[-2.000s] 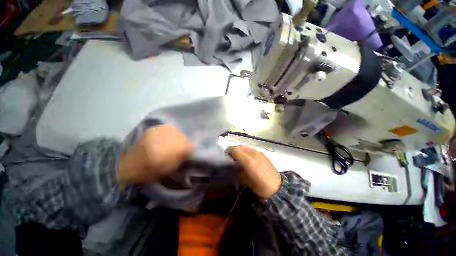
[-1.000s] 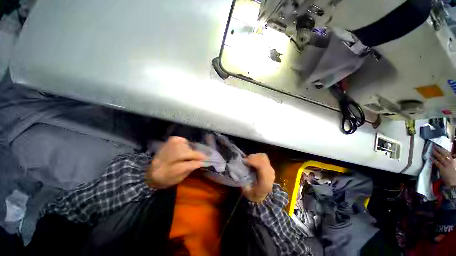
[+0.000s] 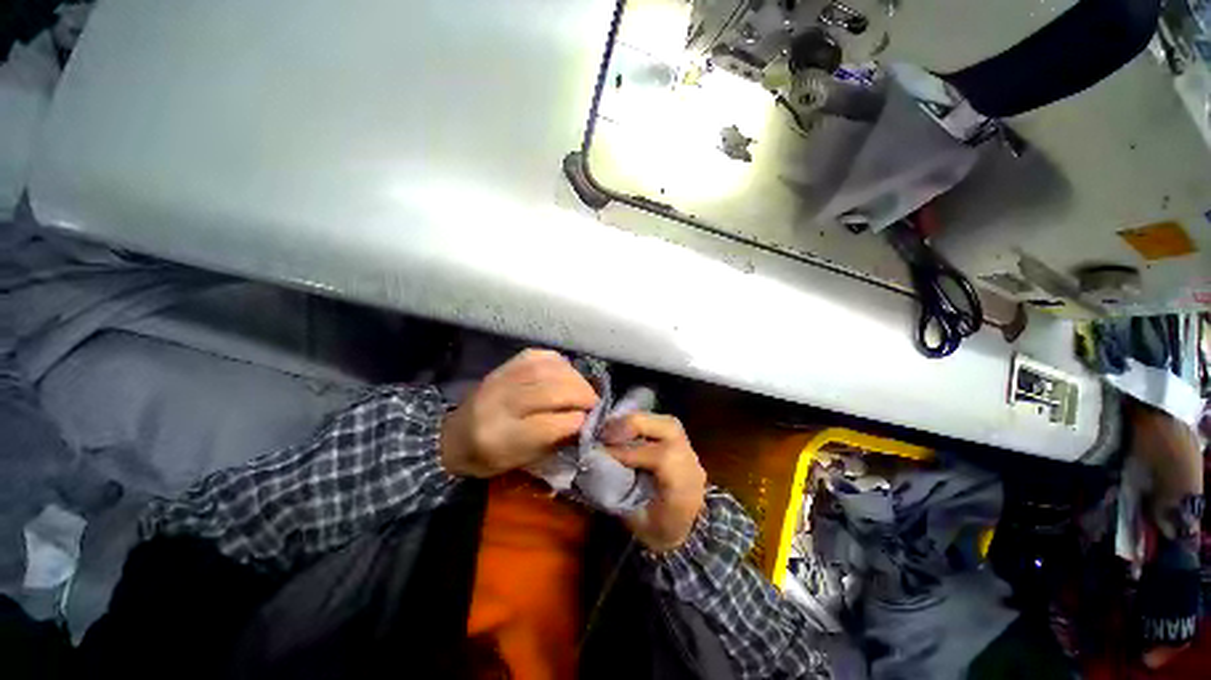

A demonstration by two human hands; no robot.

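Observation:
A grey cloth piece (image 3: 608, 481) is bunched between my two hands, over the lap below the table's front edge. My left hand (image 3: 526, 415) pinches its upper left part. My right hand (image 3: 660, 476) pinches it from the right, close to the left hand. The lower part of the cloth hangs below the fingers. Which part of the garment it is, I cannot tell.
The white table (image 3: 332, 199) lies ahead, with the machine's lit bed (image 3: 677, 146) beyond. Black-handled scissors (image 3: 946, 308) and a grey scrap (image 3: 910, 153) lie under the arm. A yellow-rimmed bin (image 3: 797, 492) holds cloth at right. Another person's arm (image 3: 1169, 485) shows far right.
The cloth has gone from the table down to the lap. My hands have come closer together, and the cloth is now more bunched. The view has tilted down.

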